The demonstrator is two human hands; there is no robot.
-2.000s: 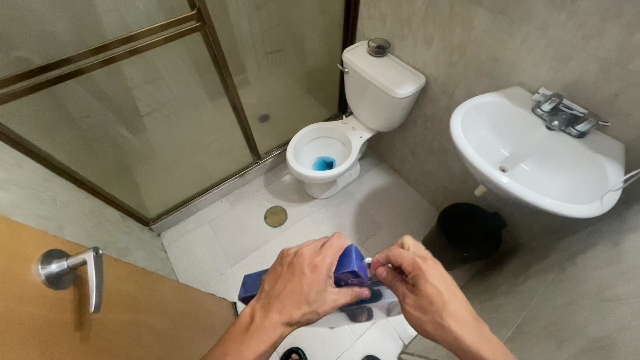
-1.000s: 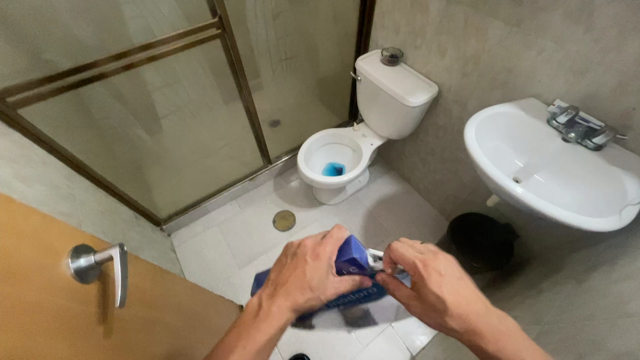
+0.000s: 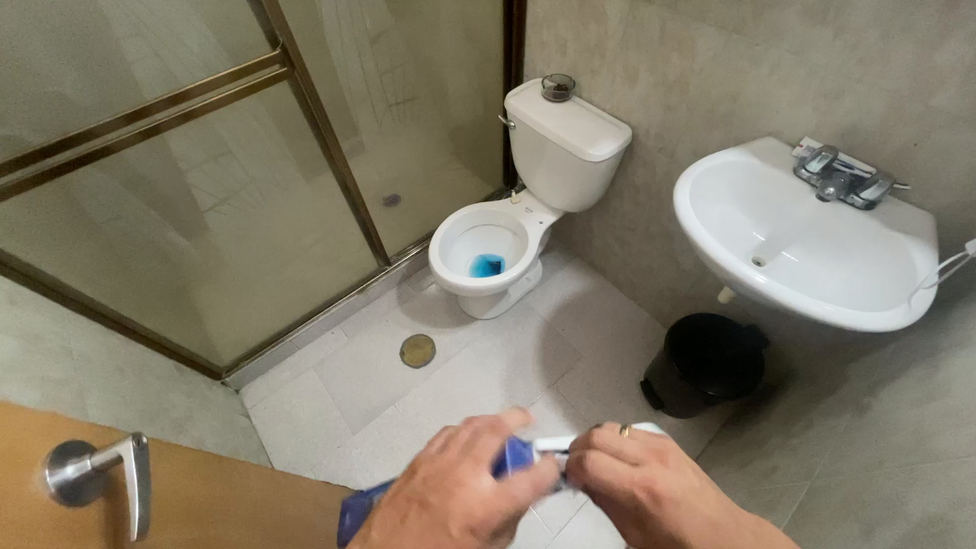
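A blue package [image 3: 364,509], mostly covered by my fingers, lies in the grip of my left hand [image 3: 473,484] at the bottom centre. My right hand [image 3: 637,480], with a ring on one finger, pinches a white piece [image 3: 555,443] at the package's right end. The two hands almost meet there, and blur hides just what the white piece is. Farther ahead stands a white toilet [image 3: 568,145] with blue liquid [image 3: 487,265] in its bowl.
At the right a white washbasin [image 3: 808,252] with a metal faucet [image 3: 842,179] juts from the wall above a black bin [image 3: 709,366]. A framed shower screen [image 3: 305,137] spans the left. The wooden door [image 3: 221,496] has a lever handle [image 3: 133,488]. A round floor cover [image 3: 418,351] lies before the toilet.
The white piece at the package's right end shows more than before, with my right hand on it. My left hand has kept hold of the package. The view has shifted somewhat.
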